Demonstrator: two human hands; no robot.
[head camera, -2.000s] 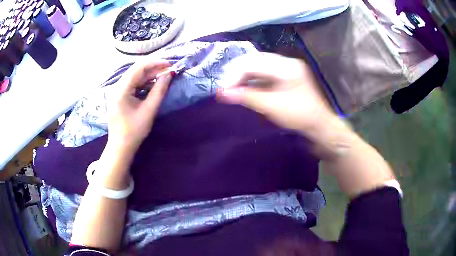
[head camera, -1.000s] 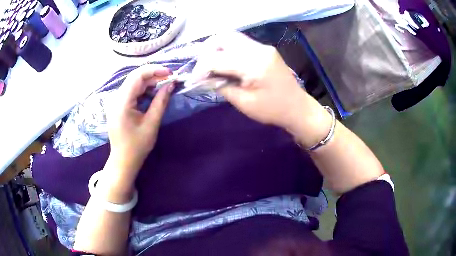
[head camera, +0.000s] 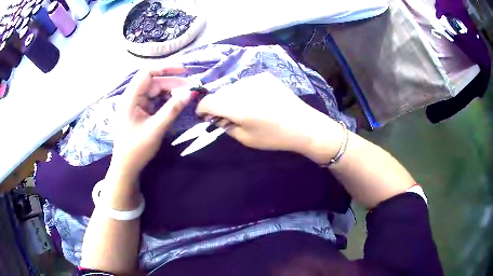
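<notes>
The dark purple garment (head camera: 243, 188) with its pale leaf-print lining (head camera: 92, 132) lies over my lap and against the table edge. My left hand (head camera: 154, 105) pinches the garment's edge between thumb and fingers. A small dark button (head camera: 200, 91) shows at my left thumb tip. My right hand (head camera: 259, 110) holds silver thread snips (head camera: 199, 139) in its fingers, blades apart and pointing left over the purple cloth. My right fingertips are close to the button. Needle and thread cannot be made out.
A pale round dish (head camera: 162, 49) of dark buttons stands on the white table (head camera: 70, 97). Purple and pink spools (head camera: 41, 53) and many small ones stand at the far left. A grey-brown cloth-lined bin (head camera: 389, 64) with a blue edge and purple cloth is at the right.
My right hand has turned so the snips now point left below the fingers, clear of the held edge. My left hand keeps its pinch, nearly in the same place.
</notes>
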